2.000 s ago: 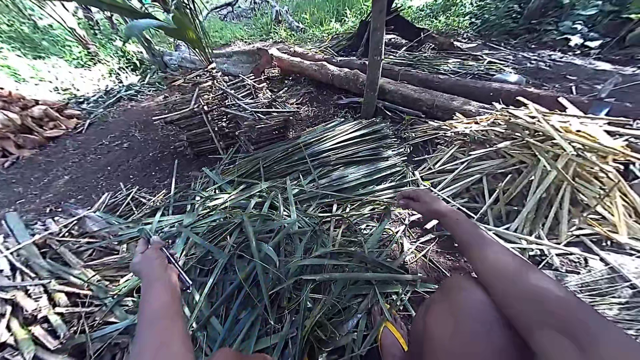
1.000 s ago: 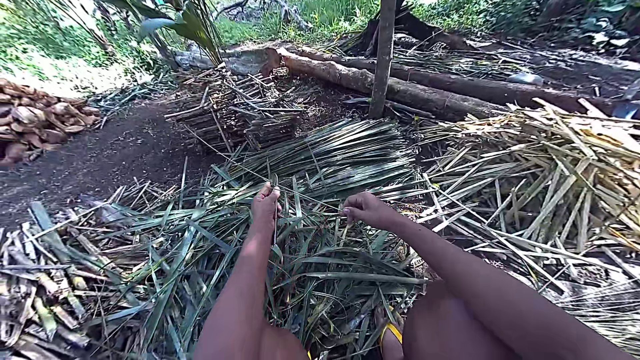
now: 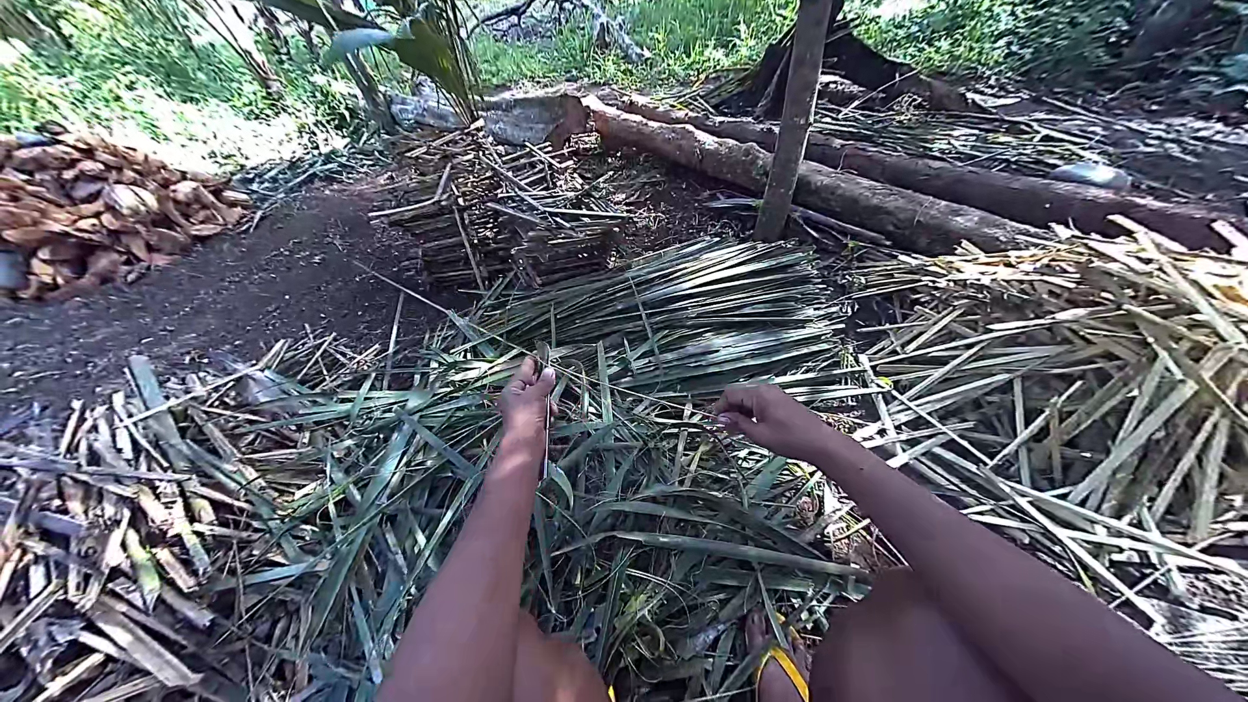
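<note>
My left hand (image 3: pixel 527 395) is closed on a small knife (image 3: pixel 546 429), whose thin blade seems to point down toward me; a thin leaf midrib (image 3: pixel 468 327) passes by its fingertips. To the right, my right hand (image 3: pixel 765 417) pinches the near end of that thin strip. Beneath both hands lies a loose heap of green palm leaf strips (image 3: pixel 624 526). Just beyond them, a neat layered bundle of long green leaf strips (image 3: pixel 682 302) rests on the ground.
Pale dry strips (image 3: pixel 1092 390) are piled at right, cut stalk pieces (image 3: pixel 127 546) at left. Stacked sticks (image 3: pixel 507 214), a wooden post (image 3: pixel 795 127) and logs (image 3: pixel 877 200) stand or lie behind. Brown husks (image 3: pixel 97 210) are heaped far left. My sandalled foot (image 3: pixel 780 663) is at the bottom.
My left hand has moved right from the left side of the leaf heap, with the knife. My right hand has moved left, so the hands are closer together than two seconds ago.
</note>
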